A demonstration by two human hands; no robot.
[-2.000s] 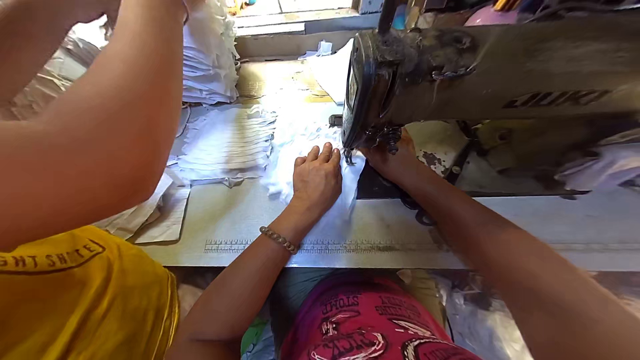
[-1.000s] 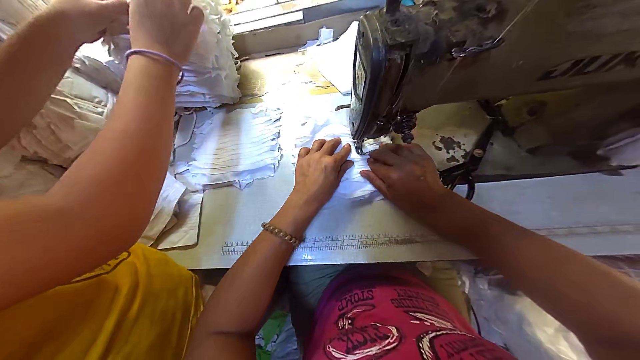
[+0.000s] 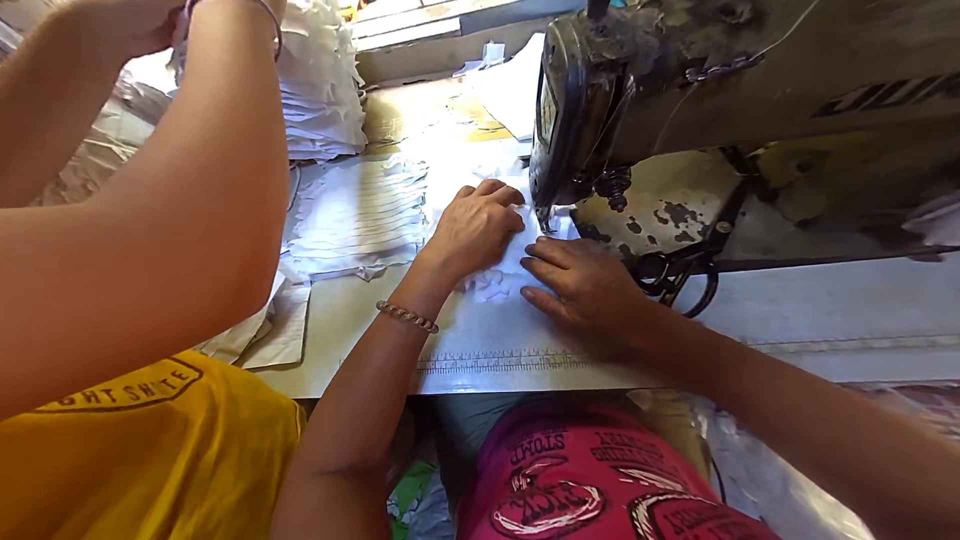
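Note:
White fabric [image 3: 499, 281] lies under the presser foot [image 3: 546, 219] of a worn Juki sewing machine [image 3: 675, 90]. My left hand [image 3: 480, 229], with a beaded bracelet on its wrist, rests palm down on the fabric left of the foot, fingers bent. Just in front of the foot, my right hand [image 3: 581, 285] lies with its fingertips on the fabric's right side. Neither palm can be seen. A pair of black-handled scissors [image 3: 701, 259] is on the machine bed, right of my right hand. An overlapping row of white fabric pieces [image 3: 360, 217] lies left of my left hand.
A co-worker's bare arms [image 3: 217, 165] and yellow shirt [image 3: 150, 450] take up the left side. Behind them stands a tall stack of white fabric [image 3: 319, 90]. Brown paper pieces [image 3: 281, 330] lie at the table's left. A printed ruler scale [image 3: 502, 361] runs along the front edge.
Two seconds ago my right hand was beyond the needle area, at the machine's right side; it came back toward me onto the fabric in front of the foot. The scissors now show more fully.

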